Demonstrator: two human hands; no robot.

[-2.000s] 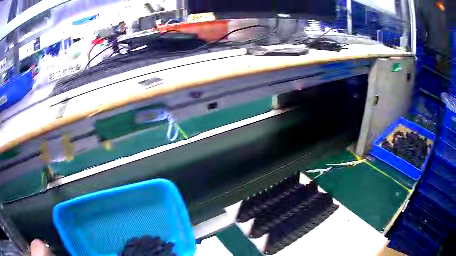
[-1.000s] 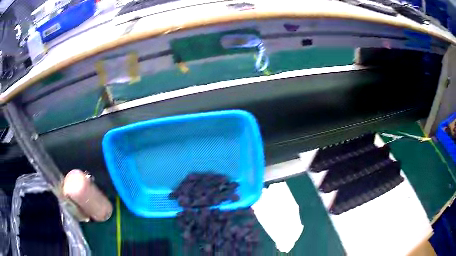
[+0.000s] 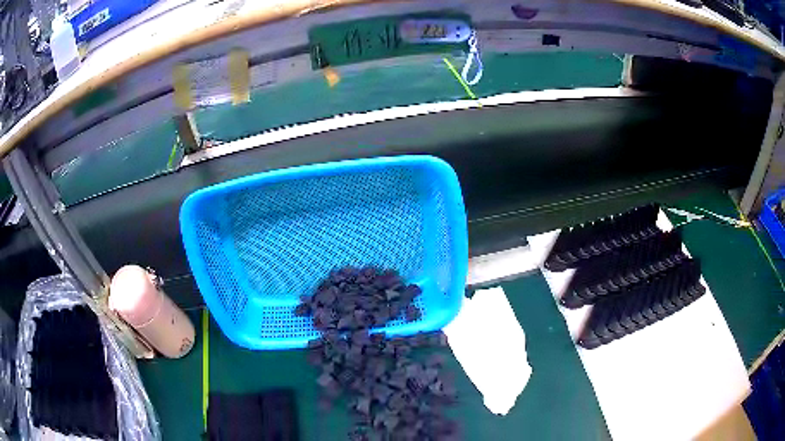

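Neither of my hands is in the picture. A light blue perforated basket [image 3: 200, 258] is tipped towards me on the green mat. Small black pieces [image 3: 387, 379] spill from it in a heap down to the picture's lower edge. Left of the heap, long black parts [image 3: 252, 415] lie side by side, cut off by the lower edge. On the right, black finished parts [image 3: 641, 297] stand in three slanting rows on a white sheet [image 3: 671, 370]. A crumpled white wipe [image 3: 492, 349] lies between heap and sheet.
At left, a plastic-lined tray [image 3: 129, 392] holds rows of black parts, beside a pink bottle [image 3: 153, 312] near the metal post. A wood-edged shelf [image 3: 344, 17] with a hanging tag [image 3: 436, 32] spans above. A blue bin [image 3: 775, 215] shows at the right edge.
The view has swung down and to the left, then settled. The heap, long black parts, bottle and lined tray have come into fuller view. No object has visibly moved.
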